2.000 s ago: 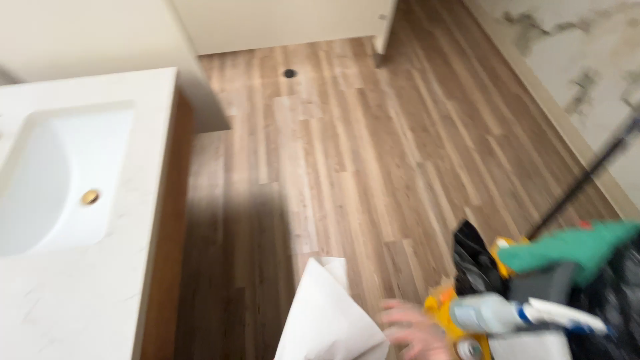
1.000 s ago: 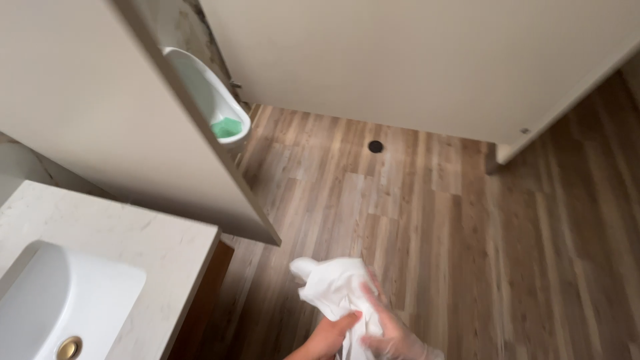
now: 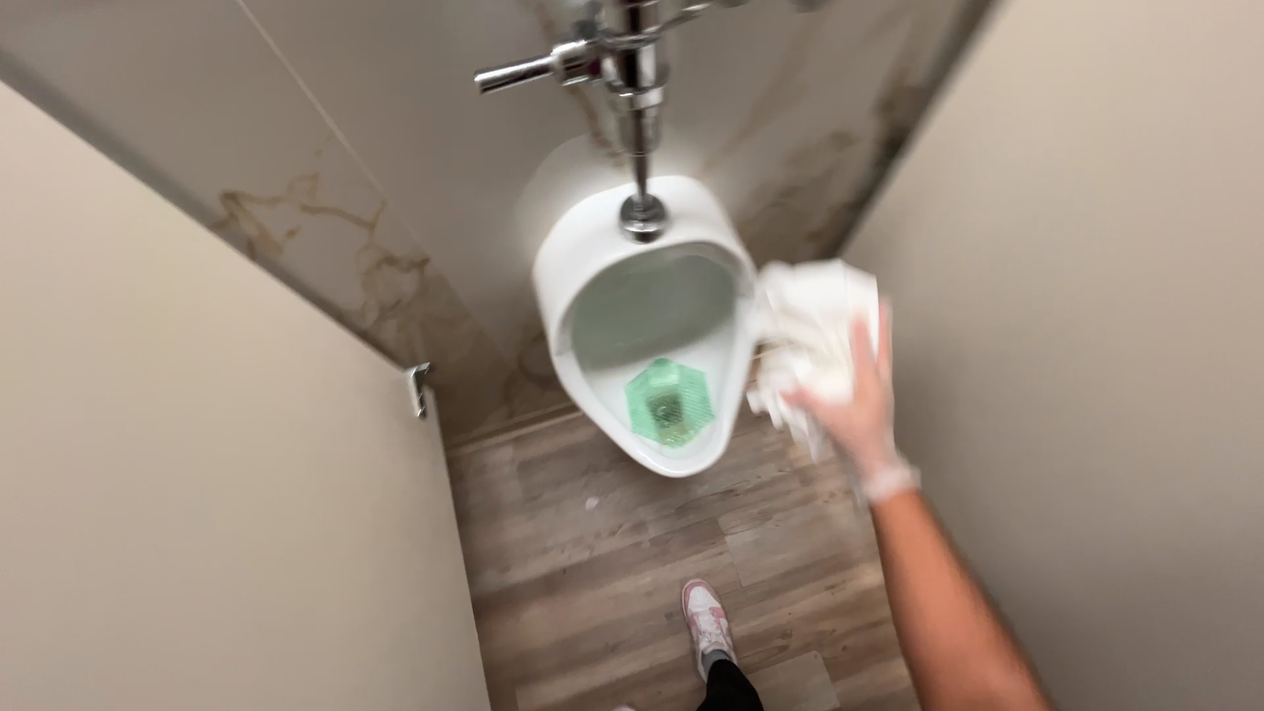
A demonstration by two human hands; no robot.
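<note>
My right hand point(image 3: 861, 395), in a thin clear glove, holds a crumpled white cloth or paper towel point(image 3: 812, 331) beside the right rim of a white wall urinal point(image 3: 583, 259). Whether the cloth touches the rim is too blurred to tell. A green urinal screen point(image 3: 642, 403) lies in the bottom of the bowl over the drain. Above the bowl are a chrome flush pipe point(image 3: 643, 128) and a flush lever point(image 3: 515, 74) pointing left. My left hand is out of view.
Beige partitions stand on the left point(image 3: 217, 444) and the right point(image 3: 1066, 296), the left one with a metal bracket point(image 3: 420, 390). Behind the urinal is a marble-patterned wall point(image 3: 326, 227). My shoe point(image 3: 705, 617) rests on the wood-look floor point(image 3: 583, 563), where a small white scrap point(image 3: 592, 504) lies.
The view has moved from the sink area to the urinal. Both hands were at the white cloth one second ago; now my right hand holds it out by the urinal, and my left hand has left view.
</note>
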